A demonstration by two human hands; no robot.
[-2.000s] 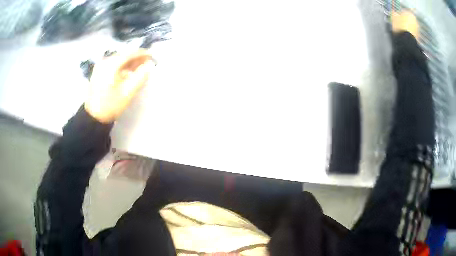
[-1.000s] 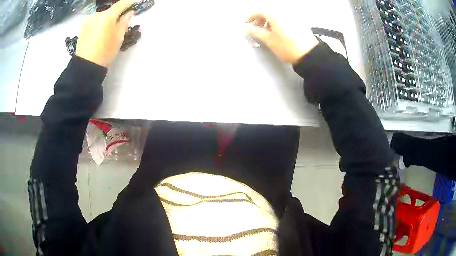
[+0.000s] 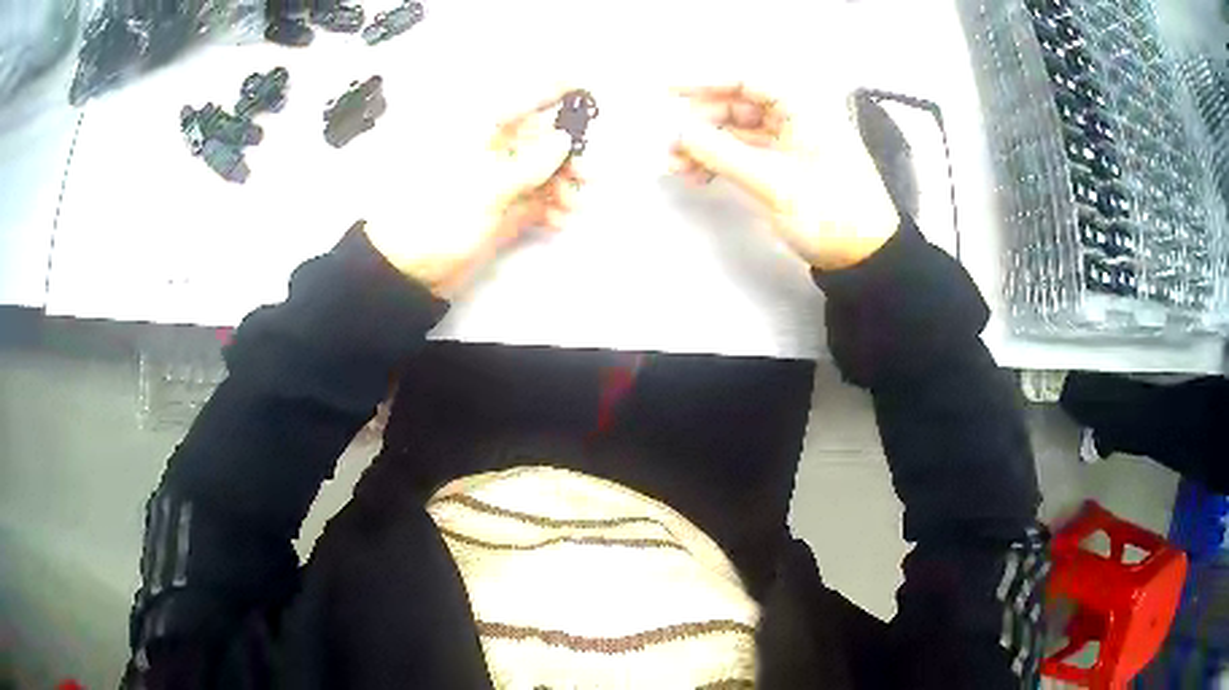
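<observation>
My left hand (image 3: 492,196) holds a small black plastic housing (image 3: 577,119) between thumb and fingertips over the middle of the white table. My right hand (image 3: 755,155) is a little to the right of it, thumb and fingers close together; glare washes out the fingertips, so whether they hold something small cannot be told. Several loose black housings (image 3: 355,111) lie at the left, some touching each other.
A bag of black parts (image 3: 142,41) lies at the far left. A dark-edged phone (image 3: 886,155) is partly behind my right hand. Clear blister trays (image 3: 1038,175) with dark parts stand at the right. A red stool (image 3: 1121,593) is on the floor at lower right.
My left hand has moved from the pile at the left to the middle and now holds a housing. My right hand has come from the trays to the middle.
</observation>
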